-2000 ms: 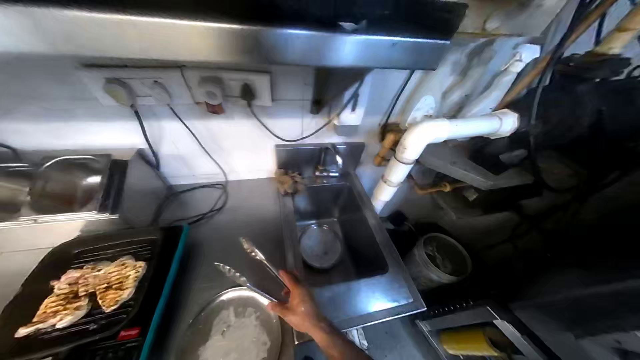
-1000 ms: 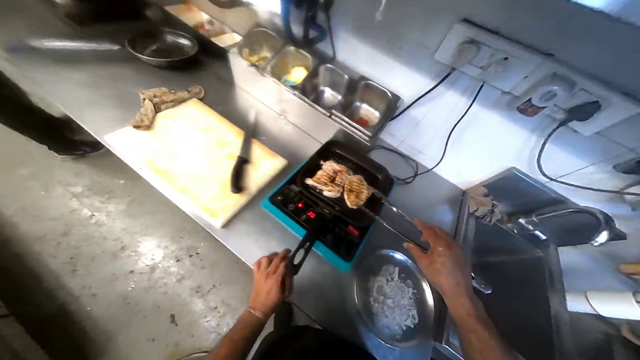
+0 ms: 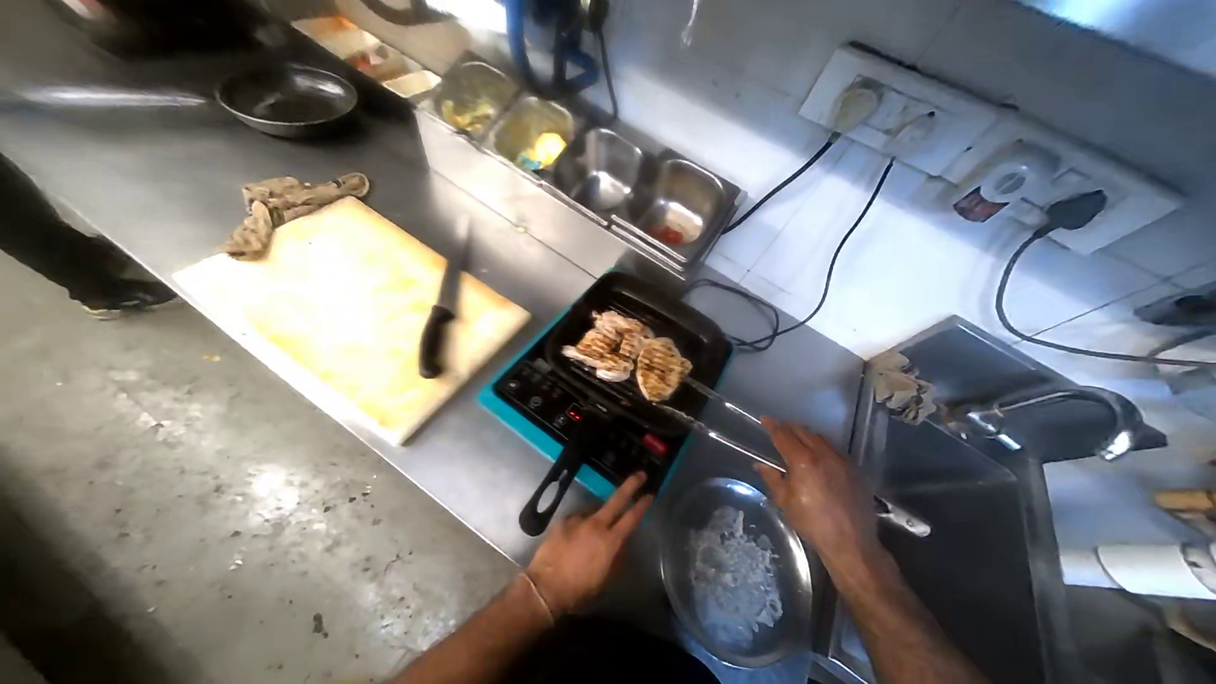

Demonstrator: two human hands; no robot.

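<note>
My right hand (image 3: 819, 484) is closed around metal tongs (image 3: 736, 444), whose tips are at the right-hand piece of grilled meat (image 3: 662, 369). That meat lies with other browned, grill-marked meat (image 3: 608, 346) in a square black grill pan (image 3: 698, 328). The pan sits on a teal-edged induction cooktop (image 3: 513, 408) with a lit red display. My left hand (image 3: 584, 554) holds nothing; its extended fingers are at the cooktop's front right corner, beside the pan's black handle (image 3: 554, 494). Below the tongs stands a round metal plate (image 3: 803, 589) with whitish residue.
A cutting board (image 3: 323, 313) bears a black-handled knife (image 3: 440, 328), with a crumpled cloth (image 3: 285, 204) at its corner. Behind are metal food containers (image 3: 608, 176) and a frying pan (image 3: 288, 100). A sink (image 3: 959, 532) with a faucet (image 3: 1054, 408) is right. A person's leg (image 3: 62, 247) shows left.
My left hand has let go of the pan handle and moved right to the cooktop's corner. The tongs, over the counter two seconds ago, are now at the meat. The view has swung left.
</note>
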